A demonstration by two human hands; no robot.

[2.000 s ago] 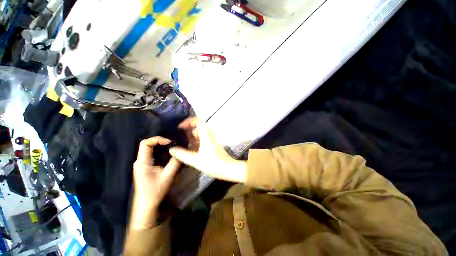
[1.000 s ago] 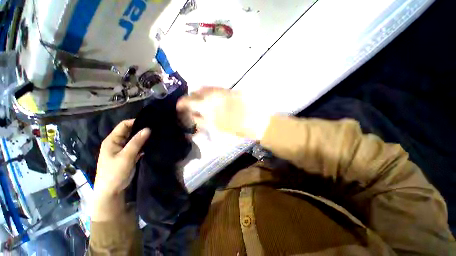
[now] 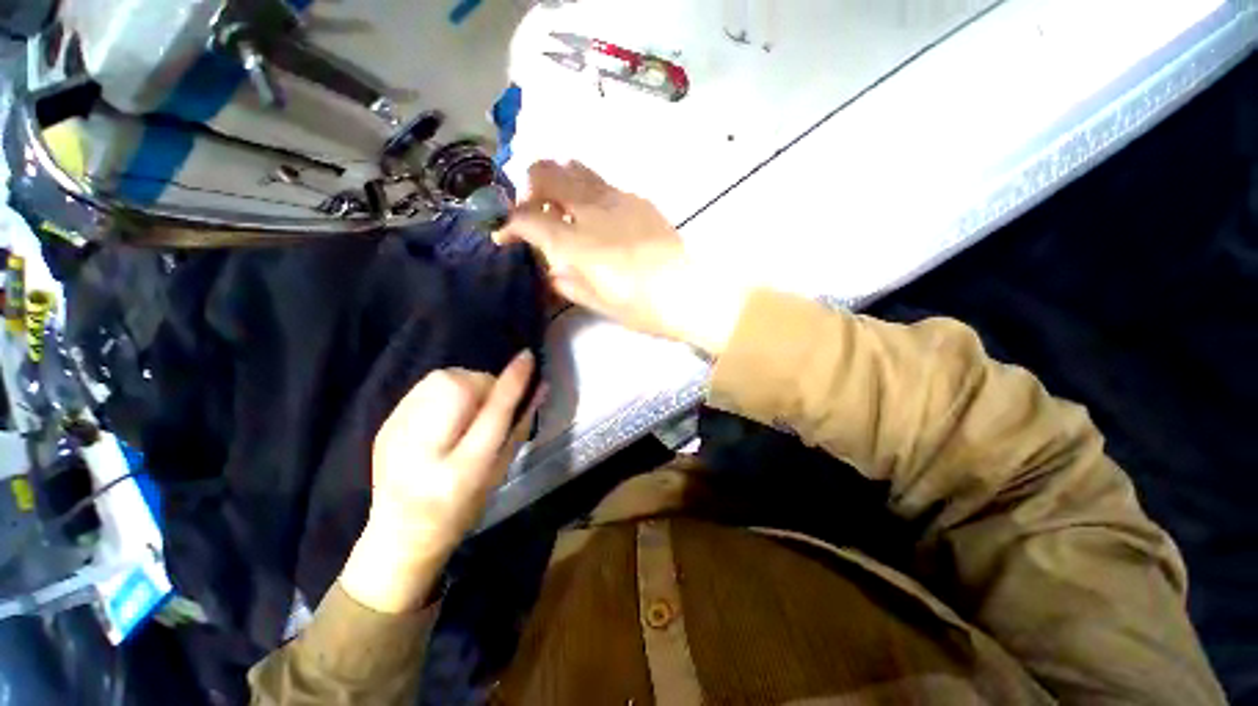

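Note:
A black garment (image 3: 331, 331) lies under the head of the white sewing machine (image 3: 180, 138) and hangs off to the left. My right hand (image 3: 600, 248) is at the garment's edge beside the needle area, its fingertips on the cloth. My left hand (image 3: 448, 448) holds the garment's edge nearer my body, thumb and fingers pinched on it. The needle and presser foot are not clearly seen beside the round metal parts (image 3: 462, 168).
Red-handled thread snips (image 3: 642, 66) lie on the white table (image 3: 828, 179) beyond my right hand. More black cloth (image 3: 1076, 317) is at the right. A neighbouring work place with a blue-and-white object (image 3: 131, 586) shows at the left edge.
My right hand has moved in to the needle area. My left hand has moved right along the garment's edge. The cloth now lies flatter, and the view has shifted.

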